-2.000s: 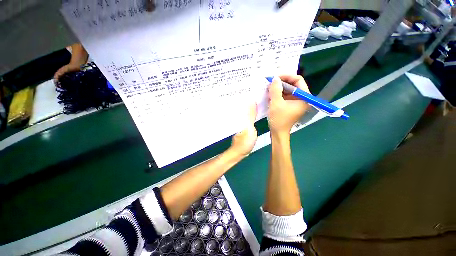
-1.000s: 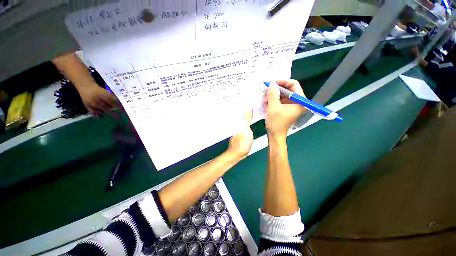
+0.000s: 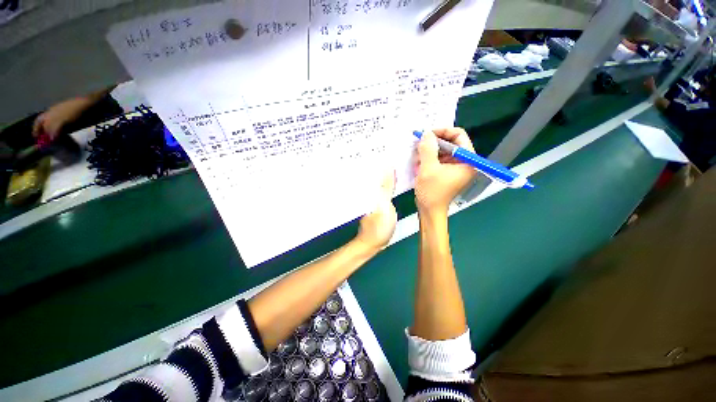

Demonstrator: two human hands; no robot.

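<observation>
A white record sheet (image 3: pixel 306 180) with printed table and handwriting hangs in front of me, its lower edge free. My right hand (image 3: pixel 441 177) grips a blue pen (image 3: pixel 491 167); the pen tip points at the sheet near its right edge. My left hand (image 3: pixel 380 220) is at the sheet's lower right edge, with the fingers partly behind or against the paper. Whether it pinches the sheet is hard to tell.
A white tray (image 3: pixel 363 320) of upright dark round housings lies below my left forearm. The green conveyor (image 3: pixel 118 235) runs behind. A brown carton (image 3: pixel 612 314) stands at right. Another person's hand (image 3: pixel 59 118) and a pile of black cords (image 3: pixel 129 149) are at left. A grey post (image 3: pixel 542 102) slants at right.
The other person's hand reached toward the conveyor beside the sheet, then moved back to the far left. The dark item seen there one second ago is gone. My hands and pen have barely moved.
</observation>
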